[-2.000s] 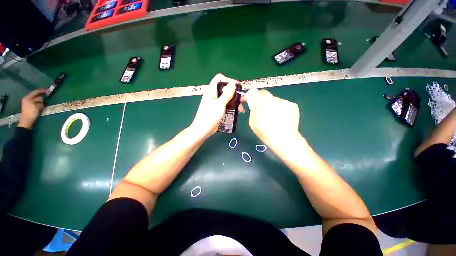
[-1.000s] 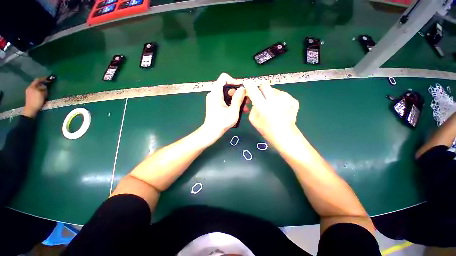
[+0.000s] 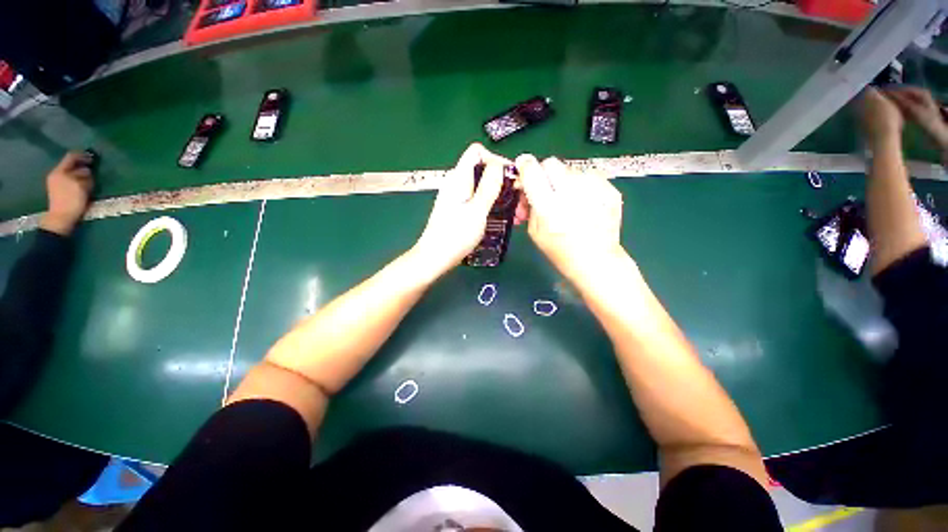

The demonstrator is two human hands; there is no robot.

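Note:
My left hand [image 3: 453, 216] grips a black handset [image 3: 492, 241] above the bench, near its far edge; the handset's lower part shows below my fingers. My right hand [image 3: 567, 211] is at the handset's top end, with thumb and fingertips pinched together against it. Whether a small part or tool is between the right fingertips is too small to tell. Several thin white rings lie loose on the green bench below my hands, one of them here [image 3: 514, 325] and another nearer me [image 3: 406, 392].
Beyond the pale edge strip [image 3: 312, 187], a green belt carries several handsets [image 3: 604, 115]. A tape roll [image 3: 157, 249] lies left. A grey post [image 3: 821, 88] stands right, near handsets on the bench [image 3: 844, 237]. Neighbours' hands [image 3: 69, 191] show left and right. A red tray [image 3: 249, 17] is far left.
The belt handsets have shifted left. The handset in my left hand has tilted and turned, while my hands stay together at its top end. The right neighbour's arms have reached forward to the belt.

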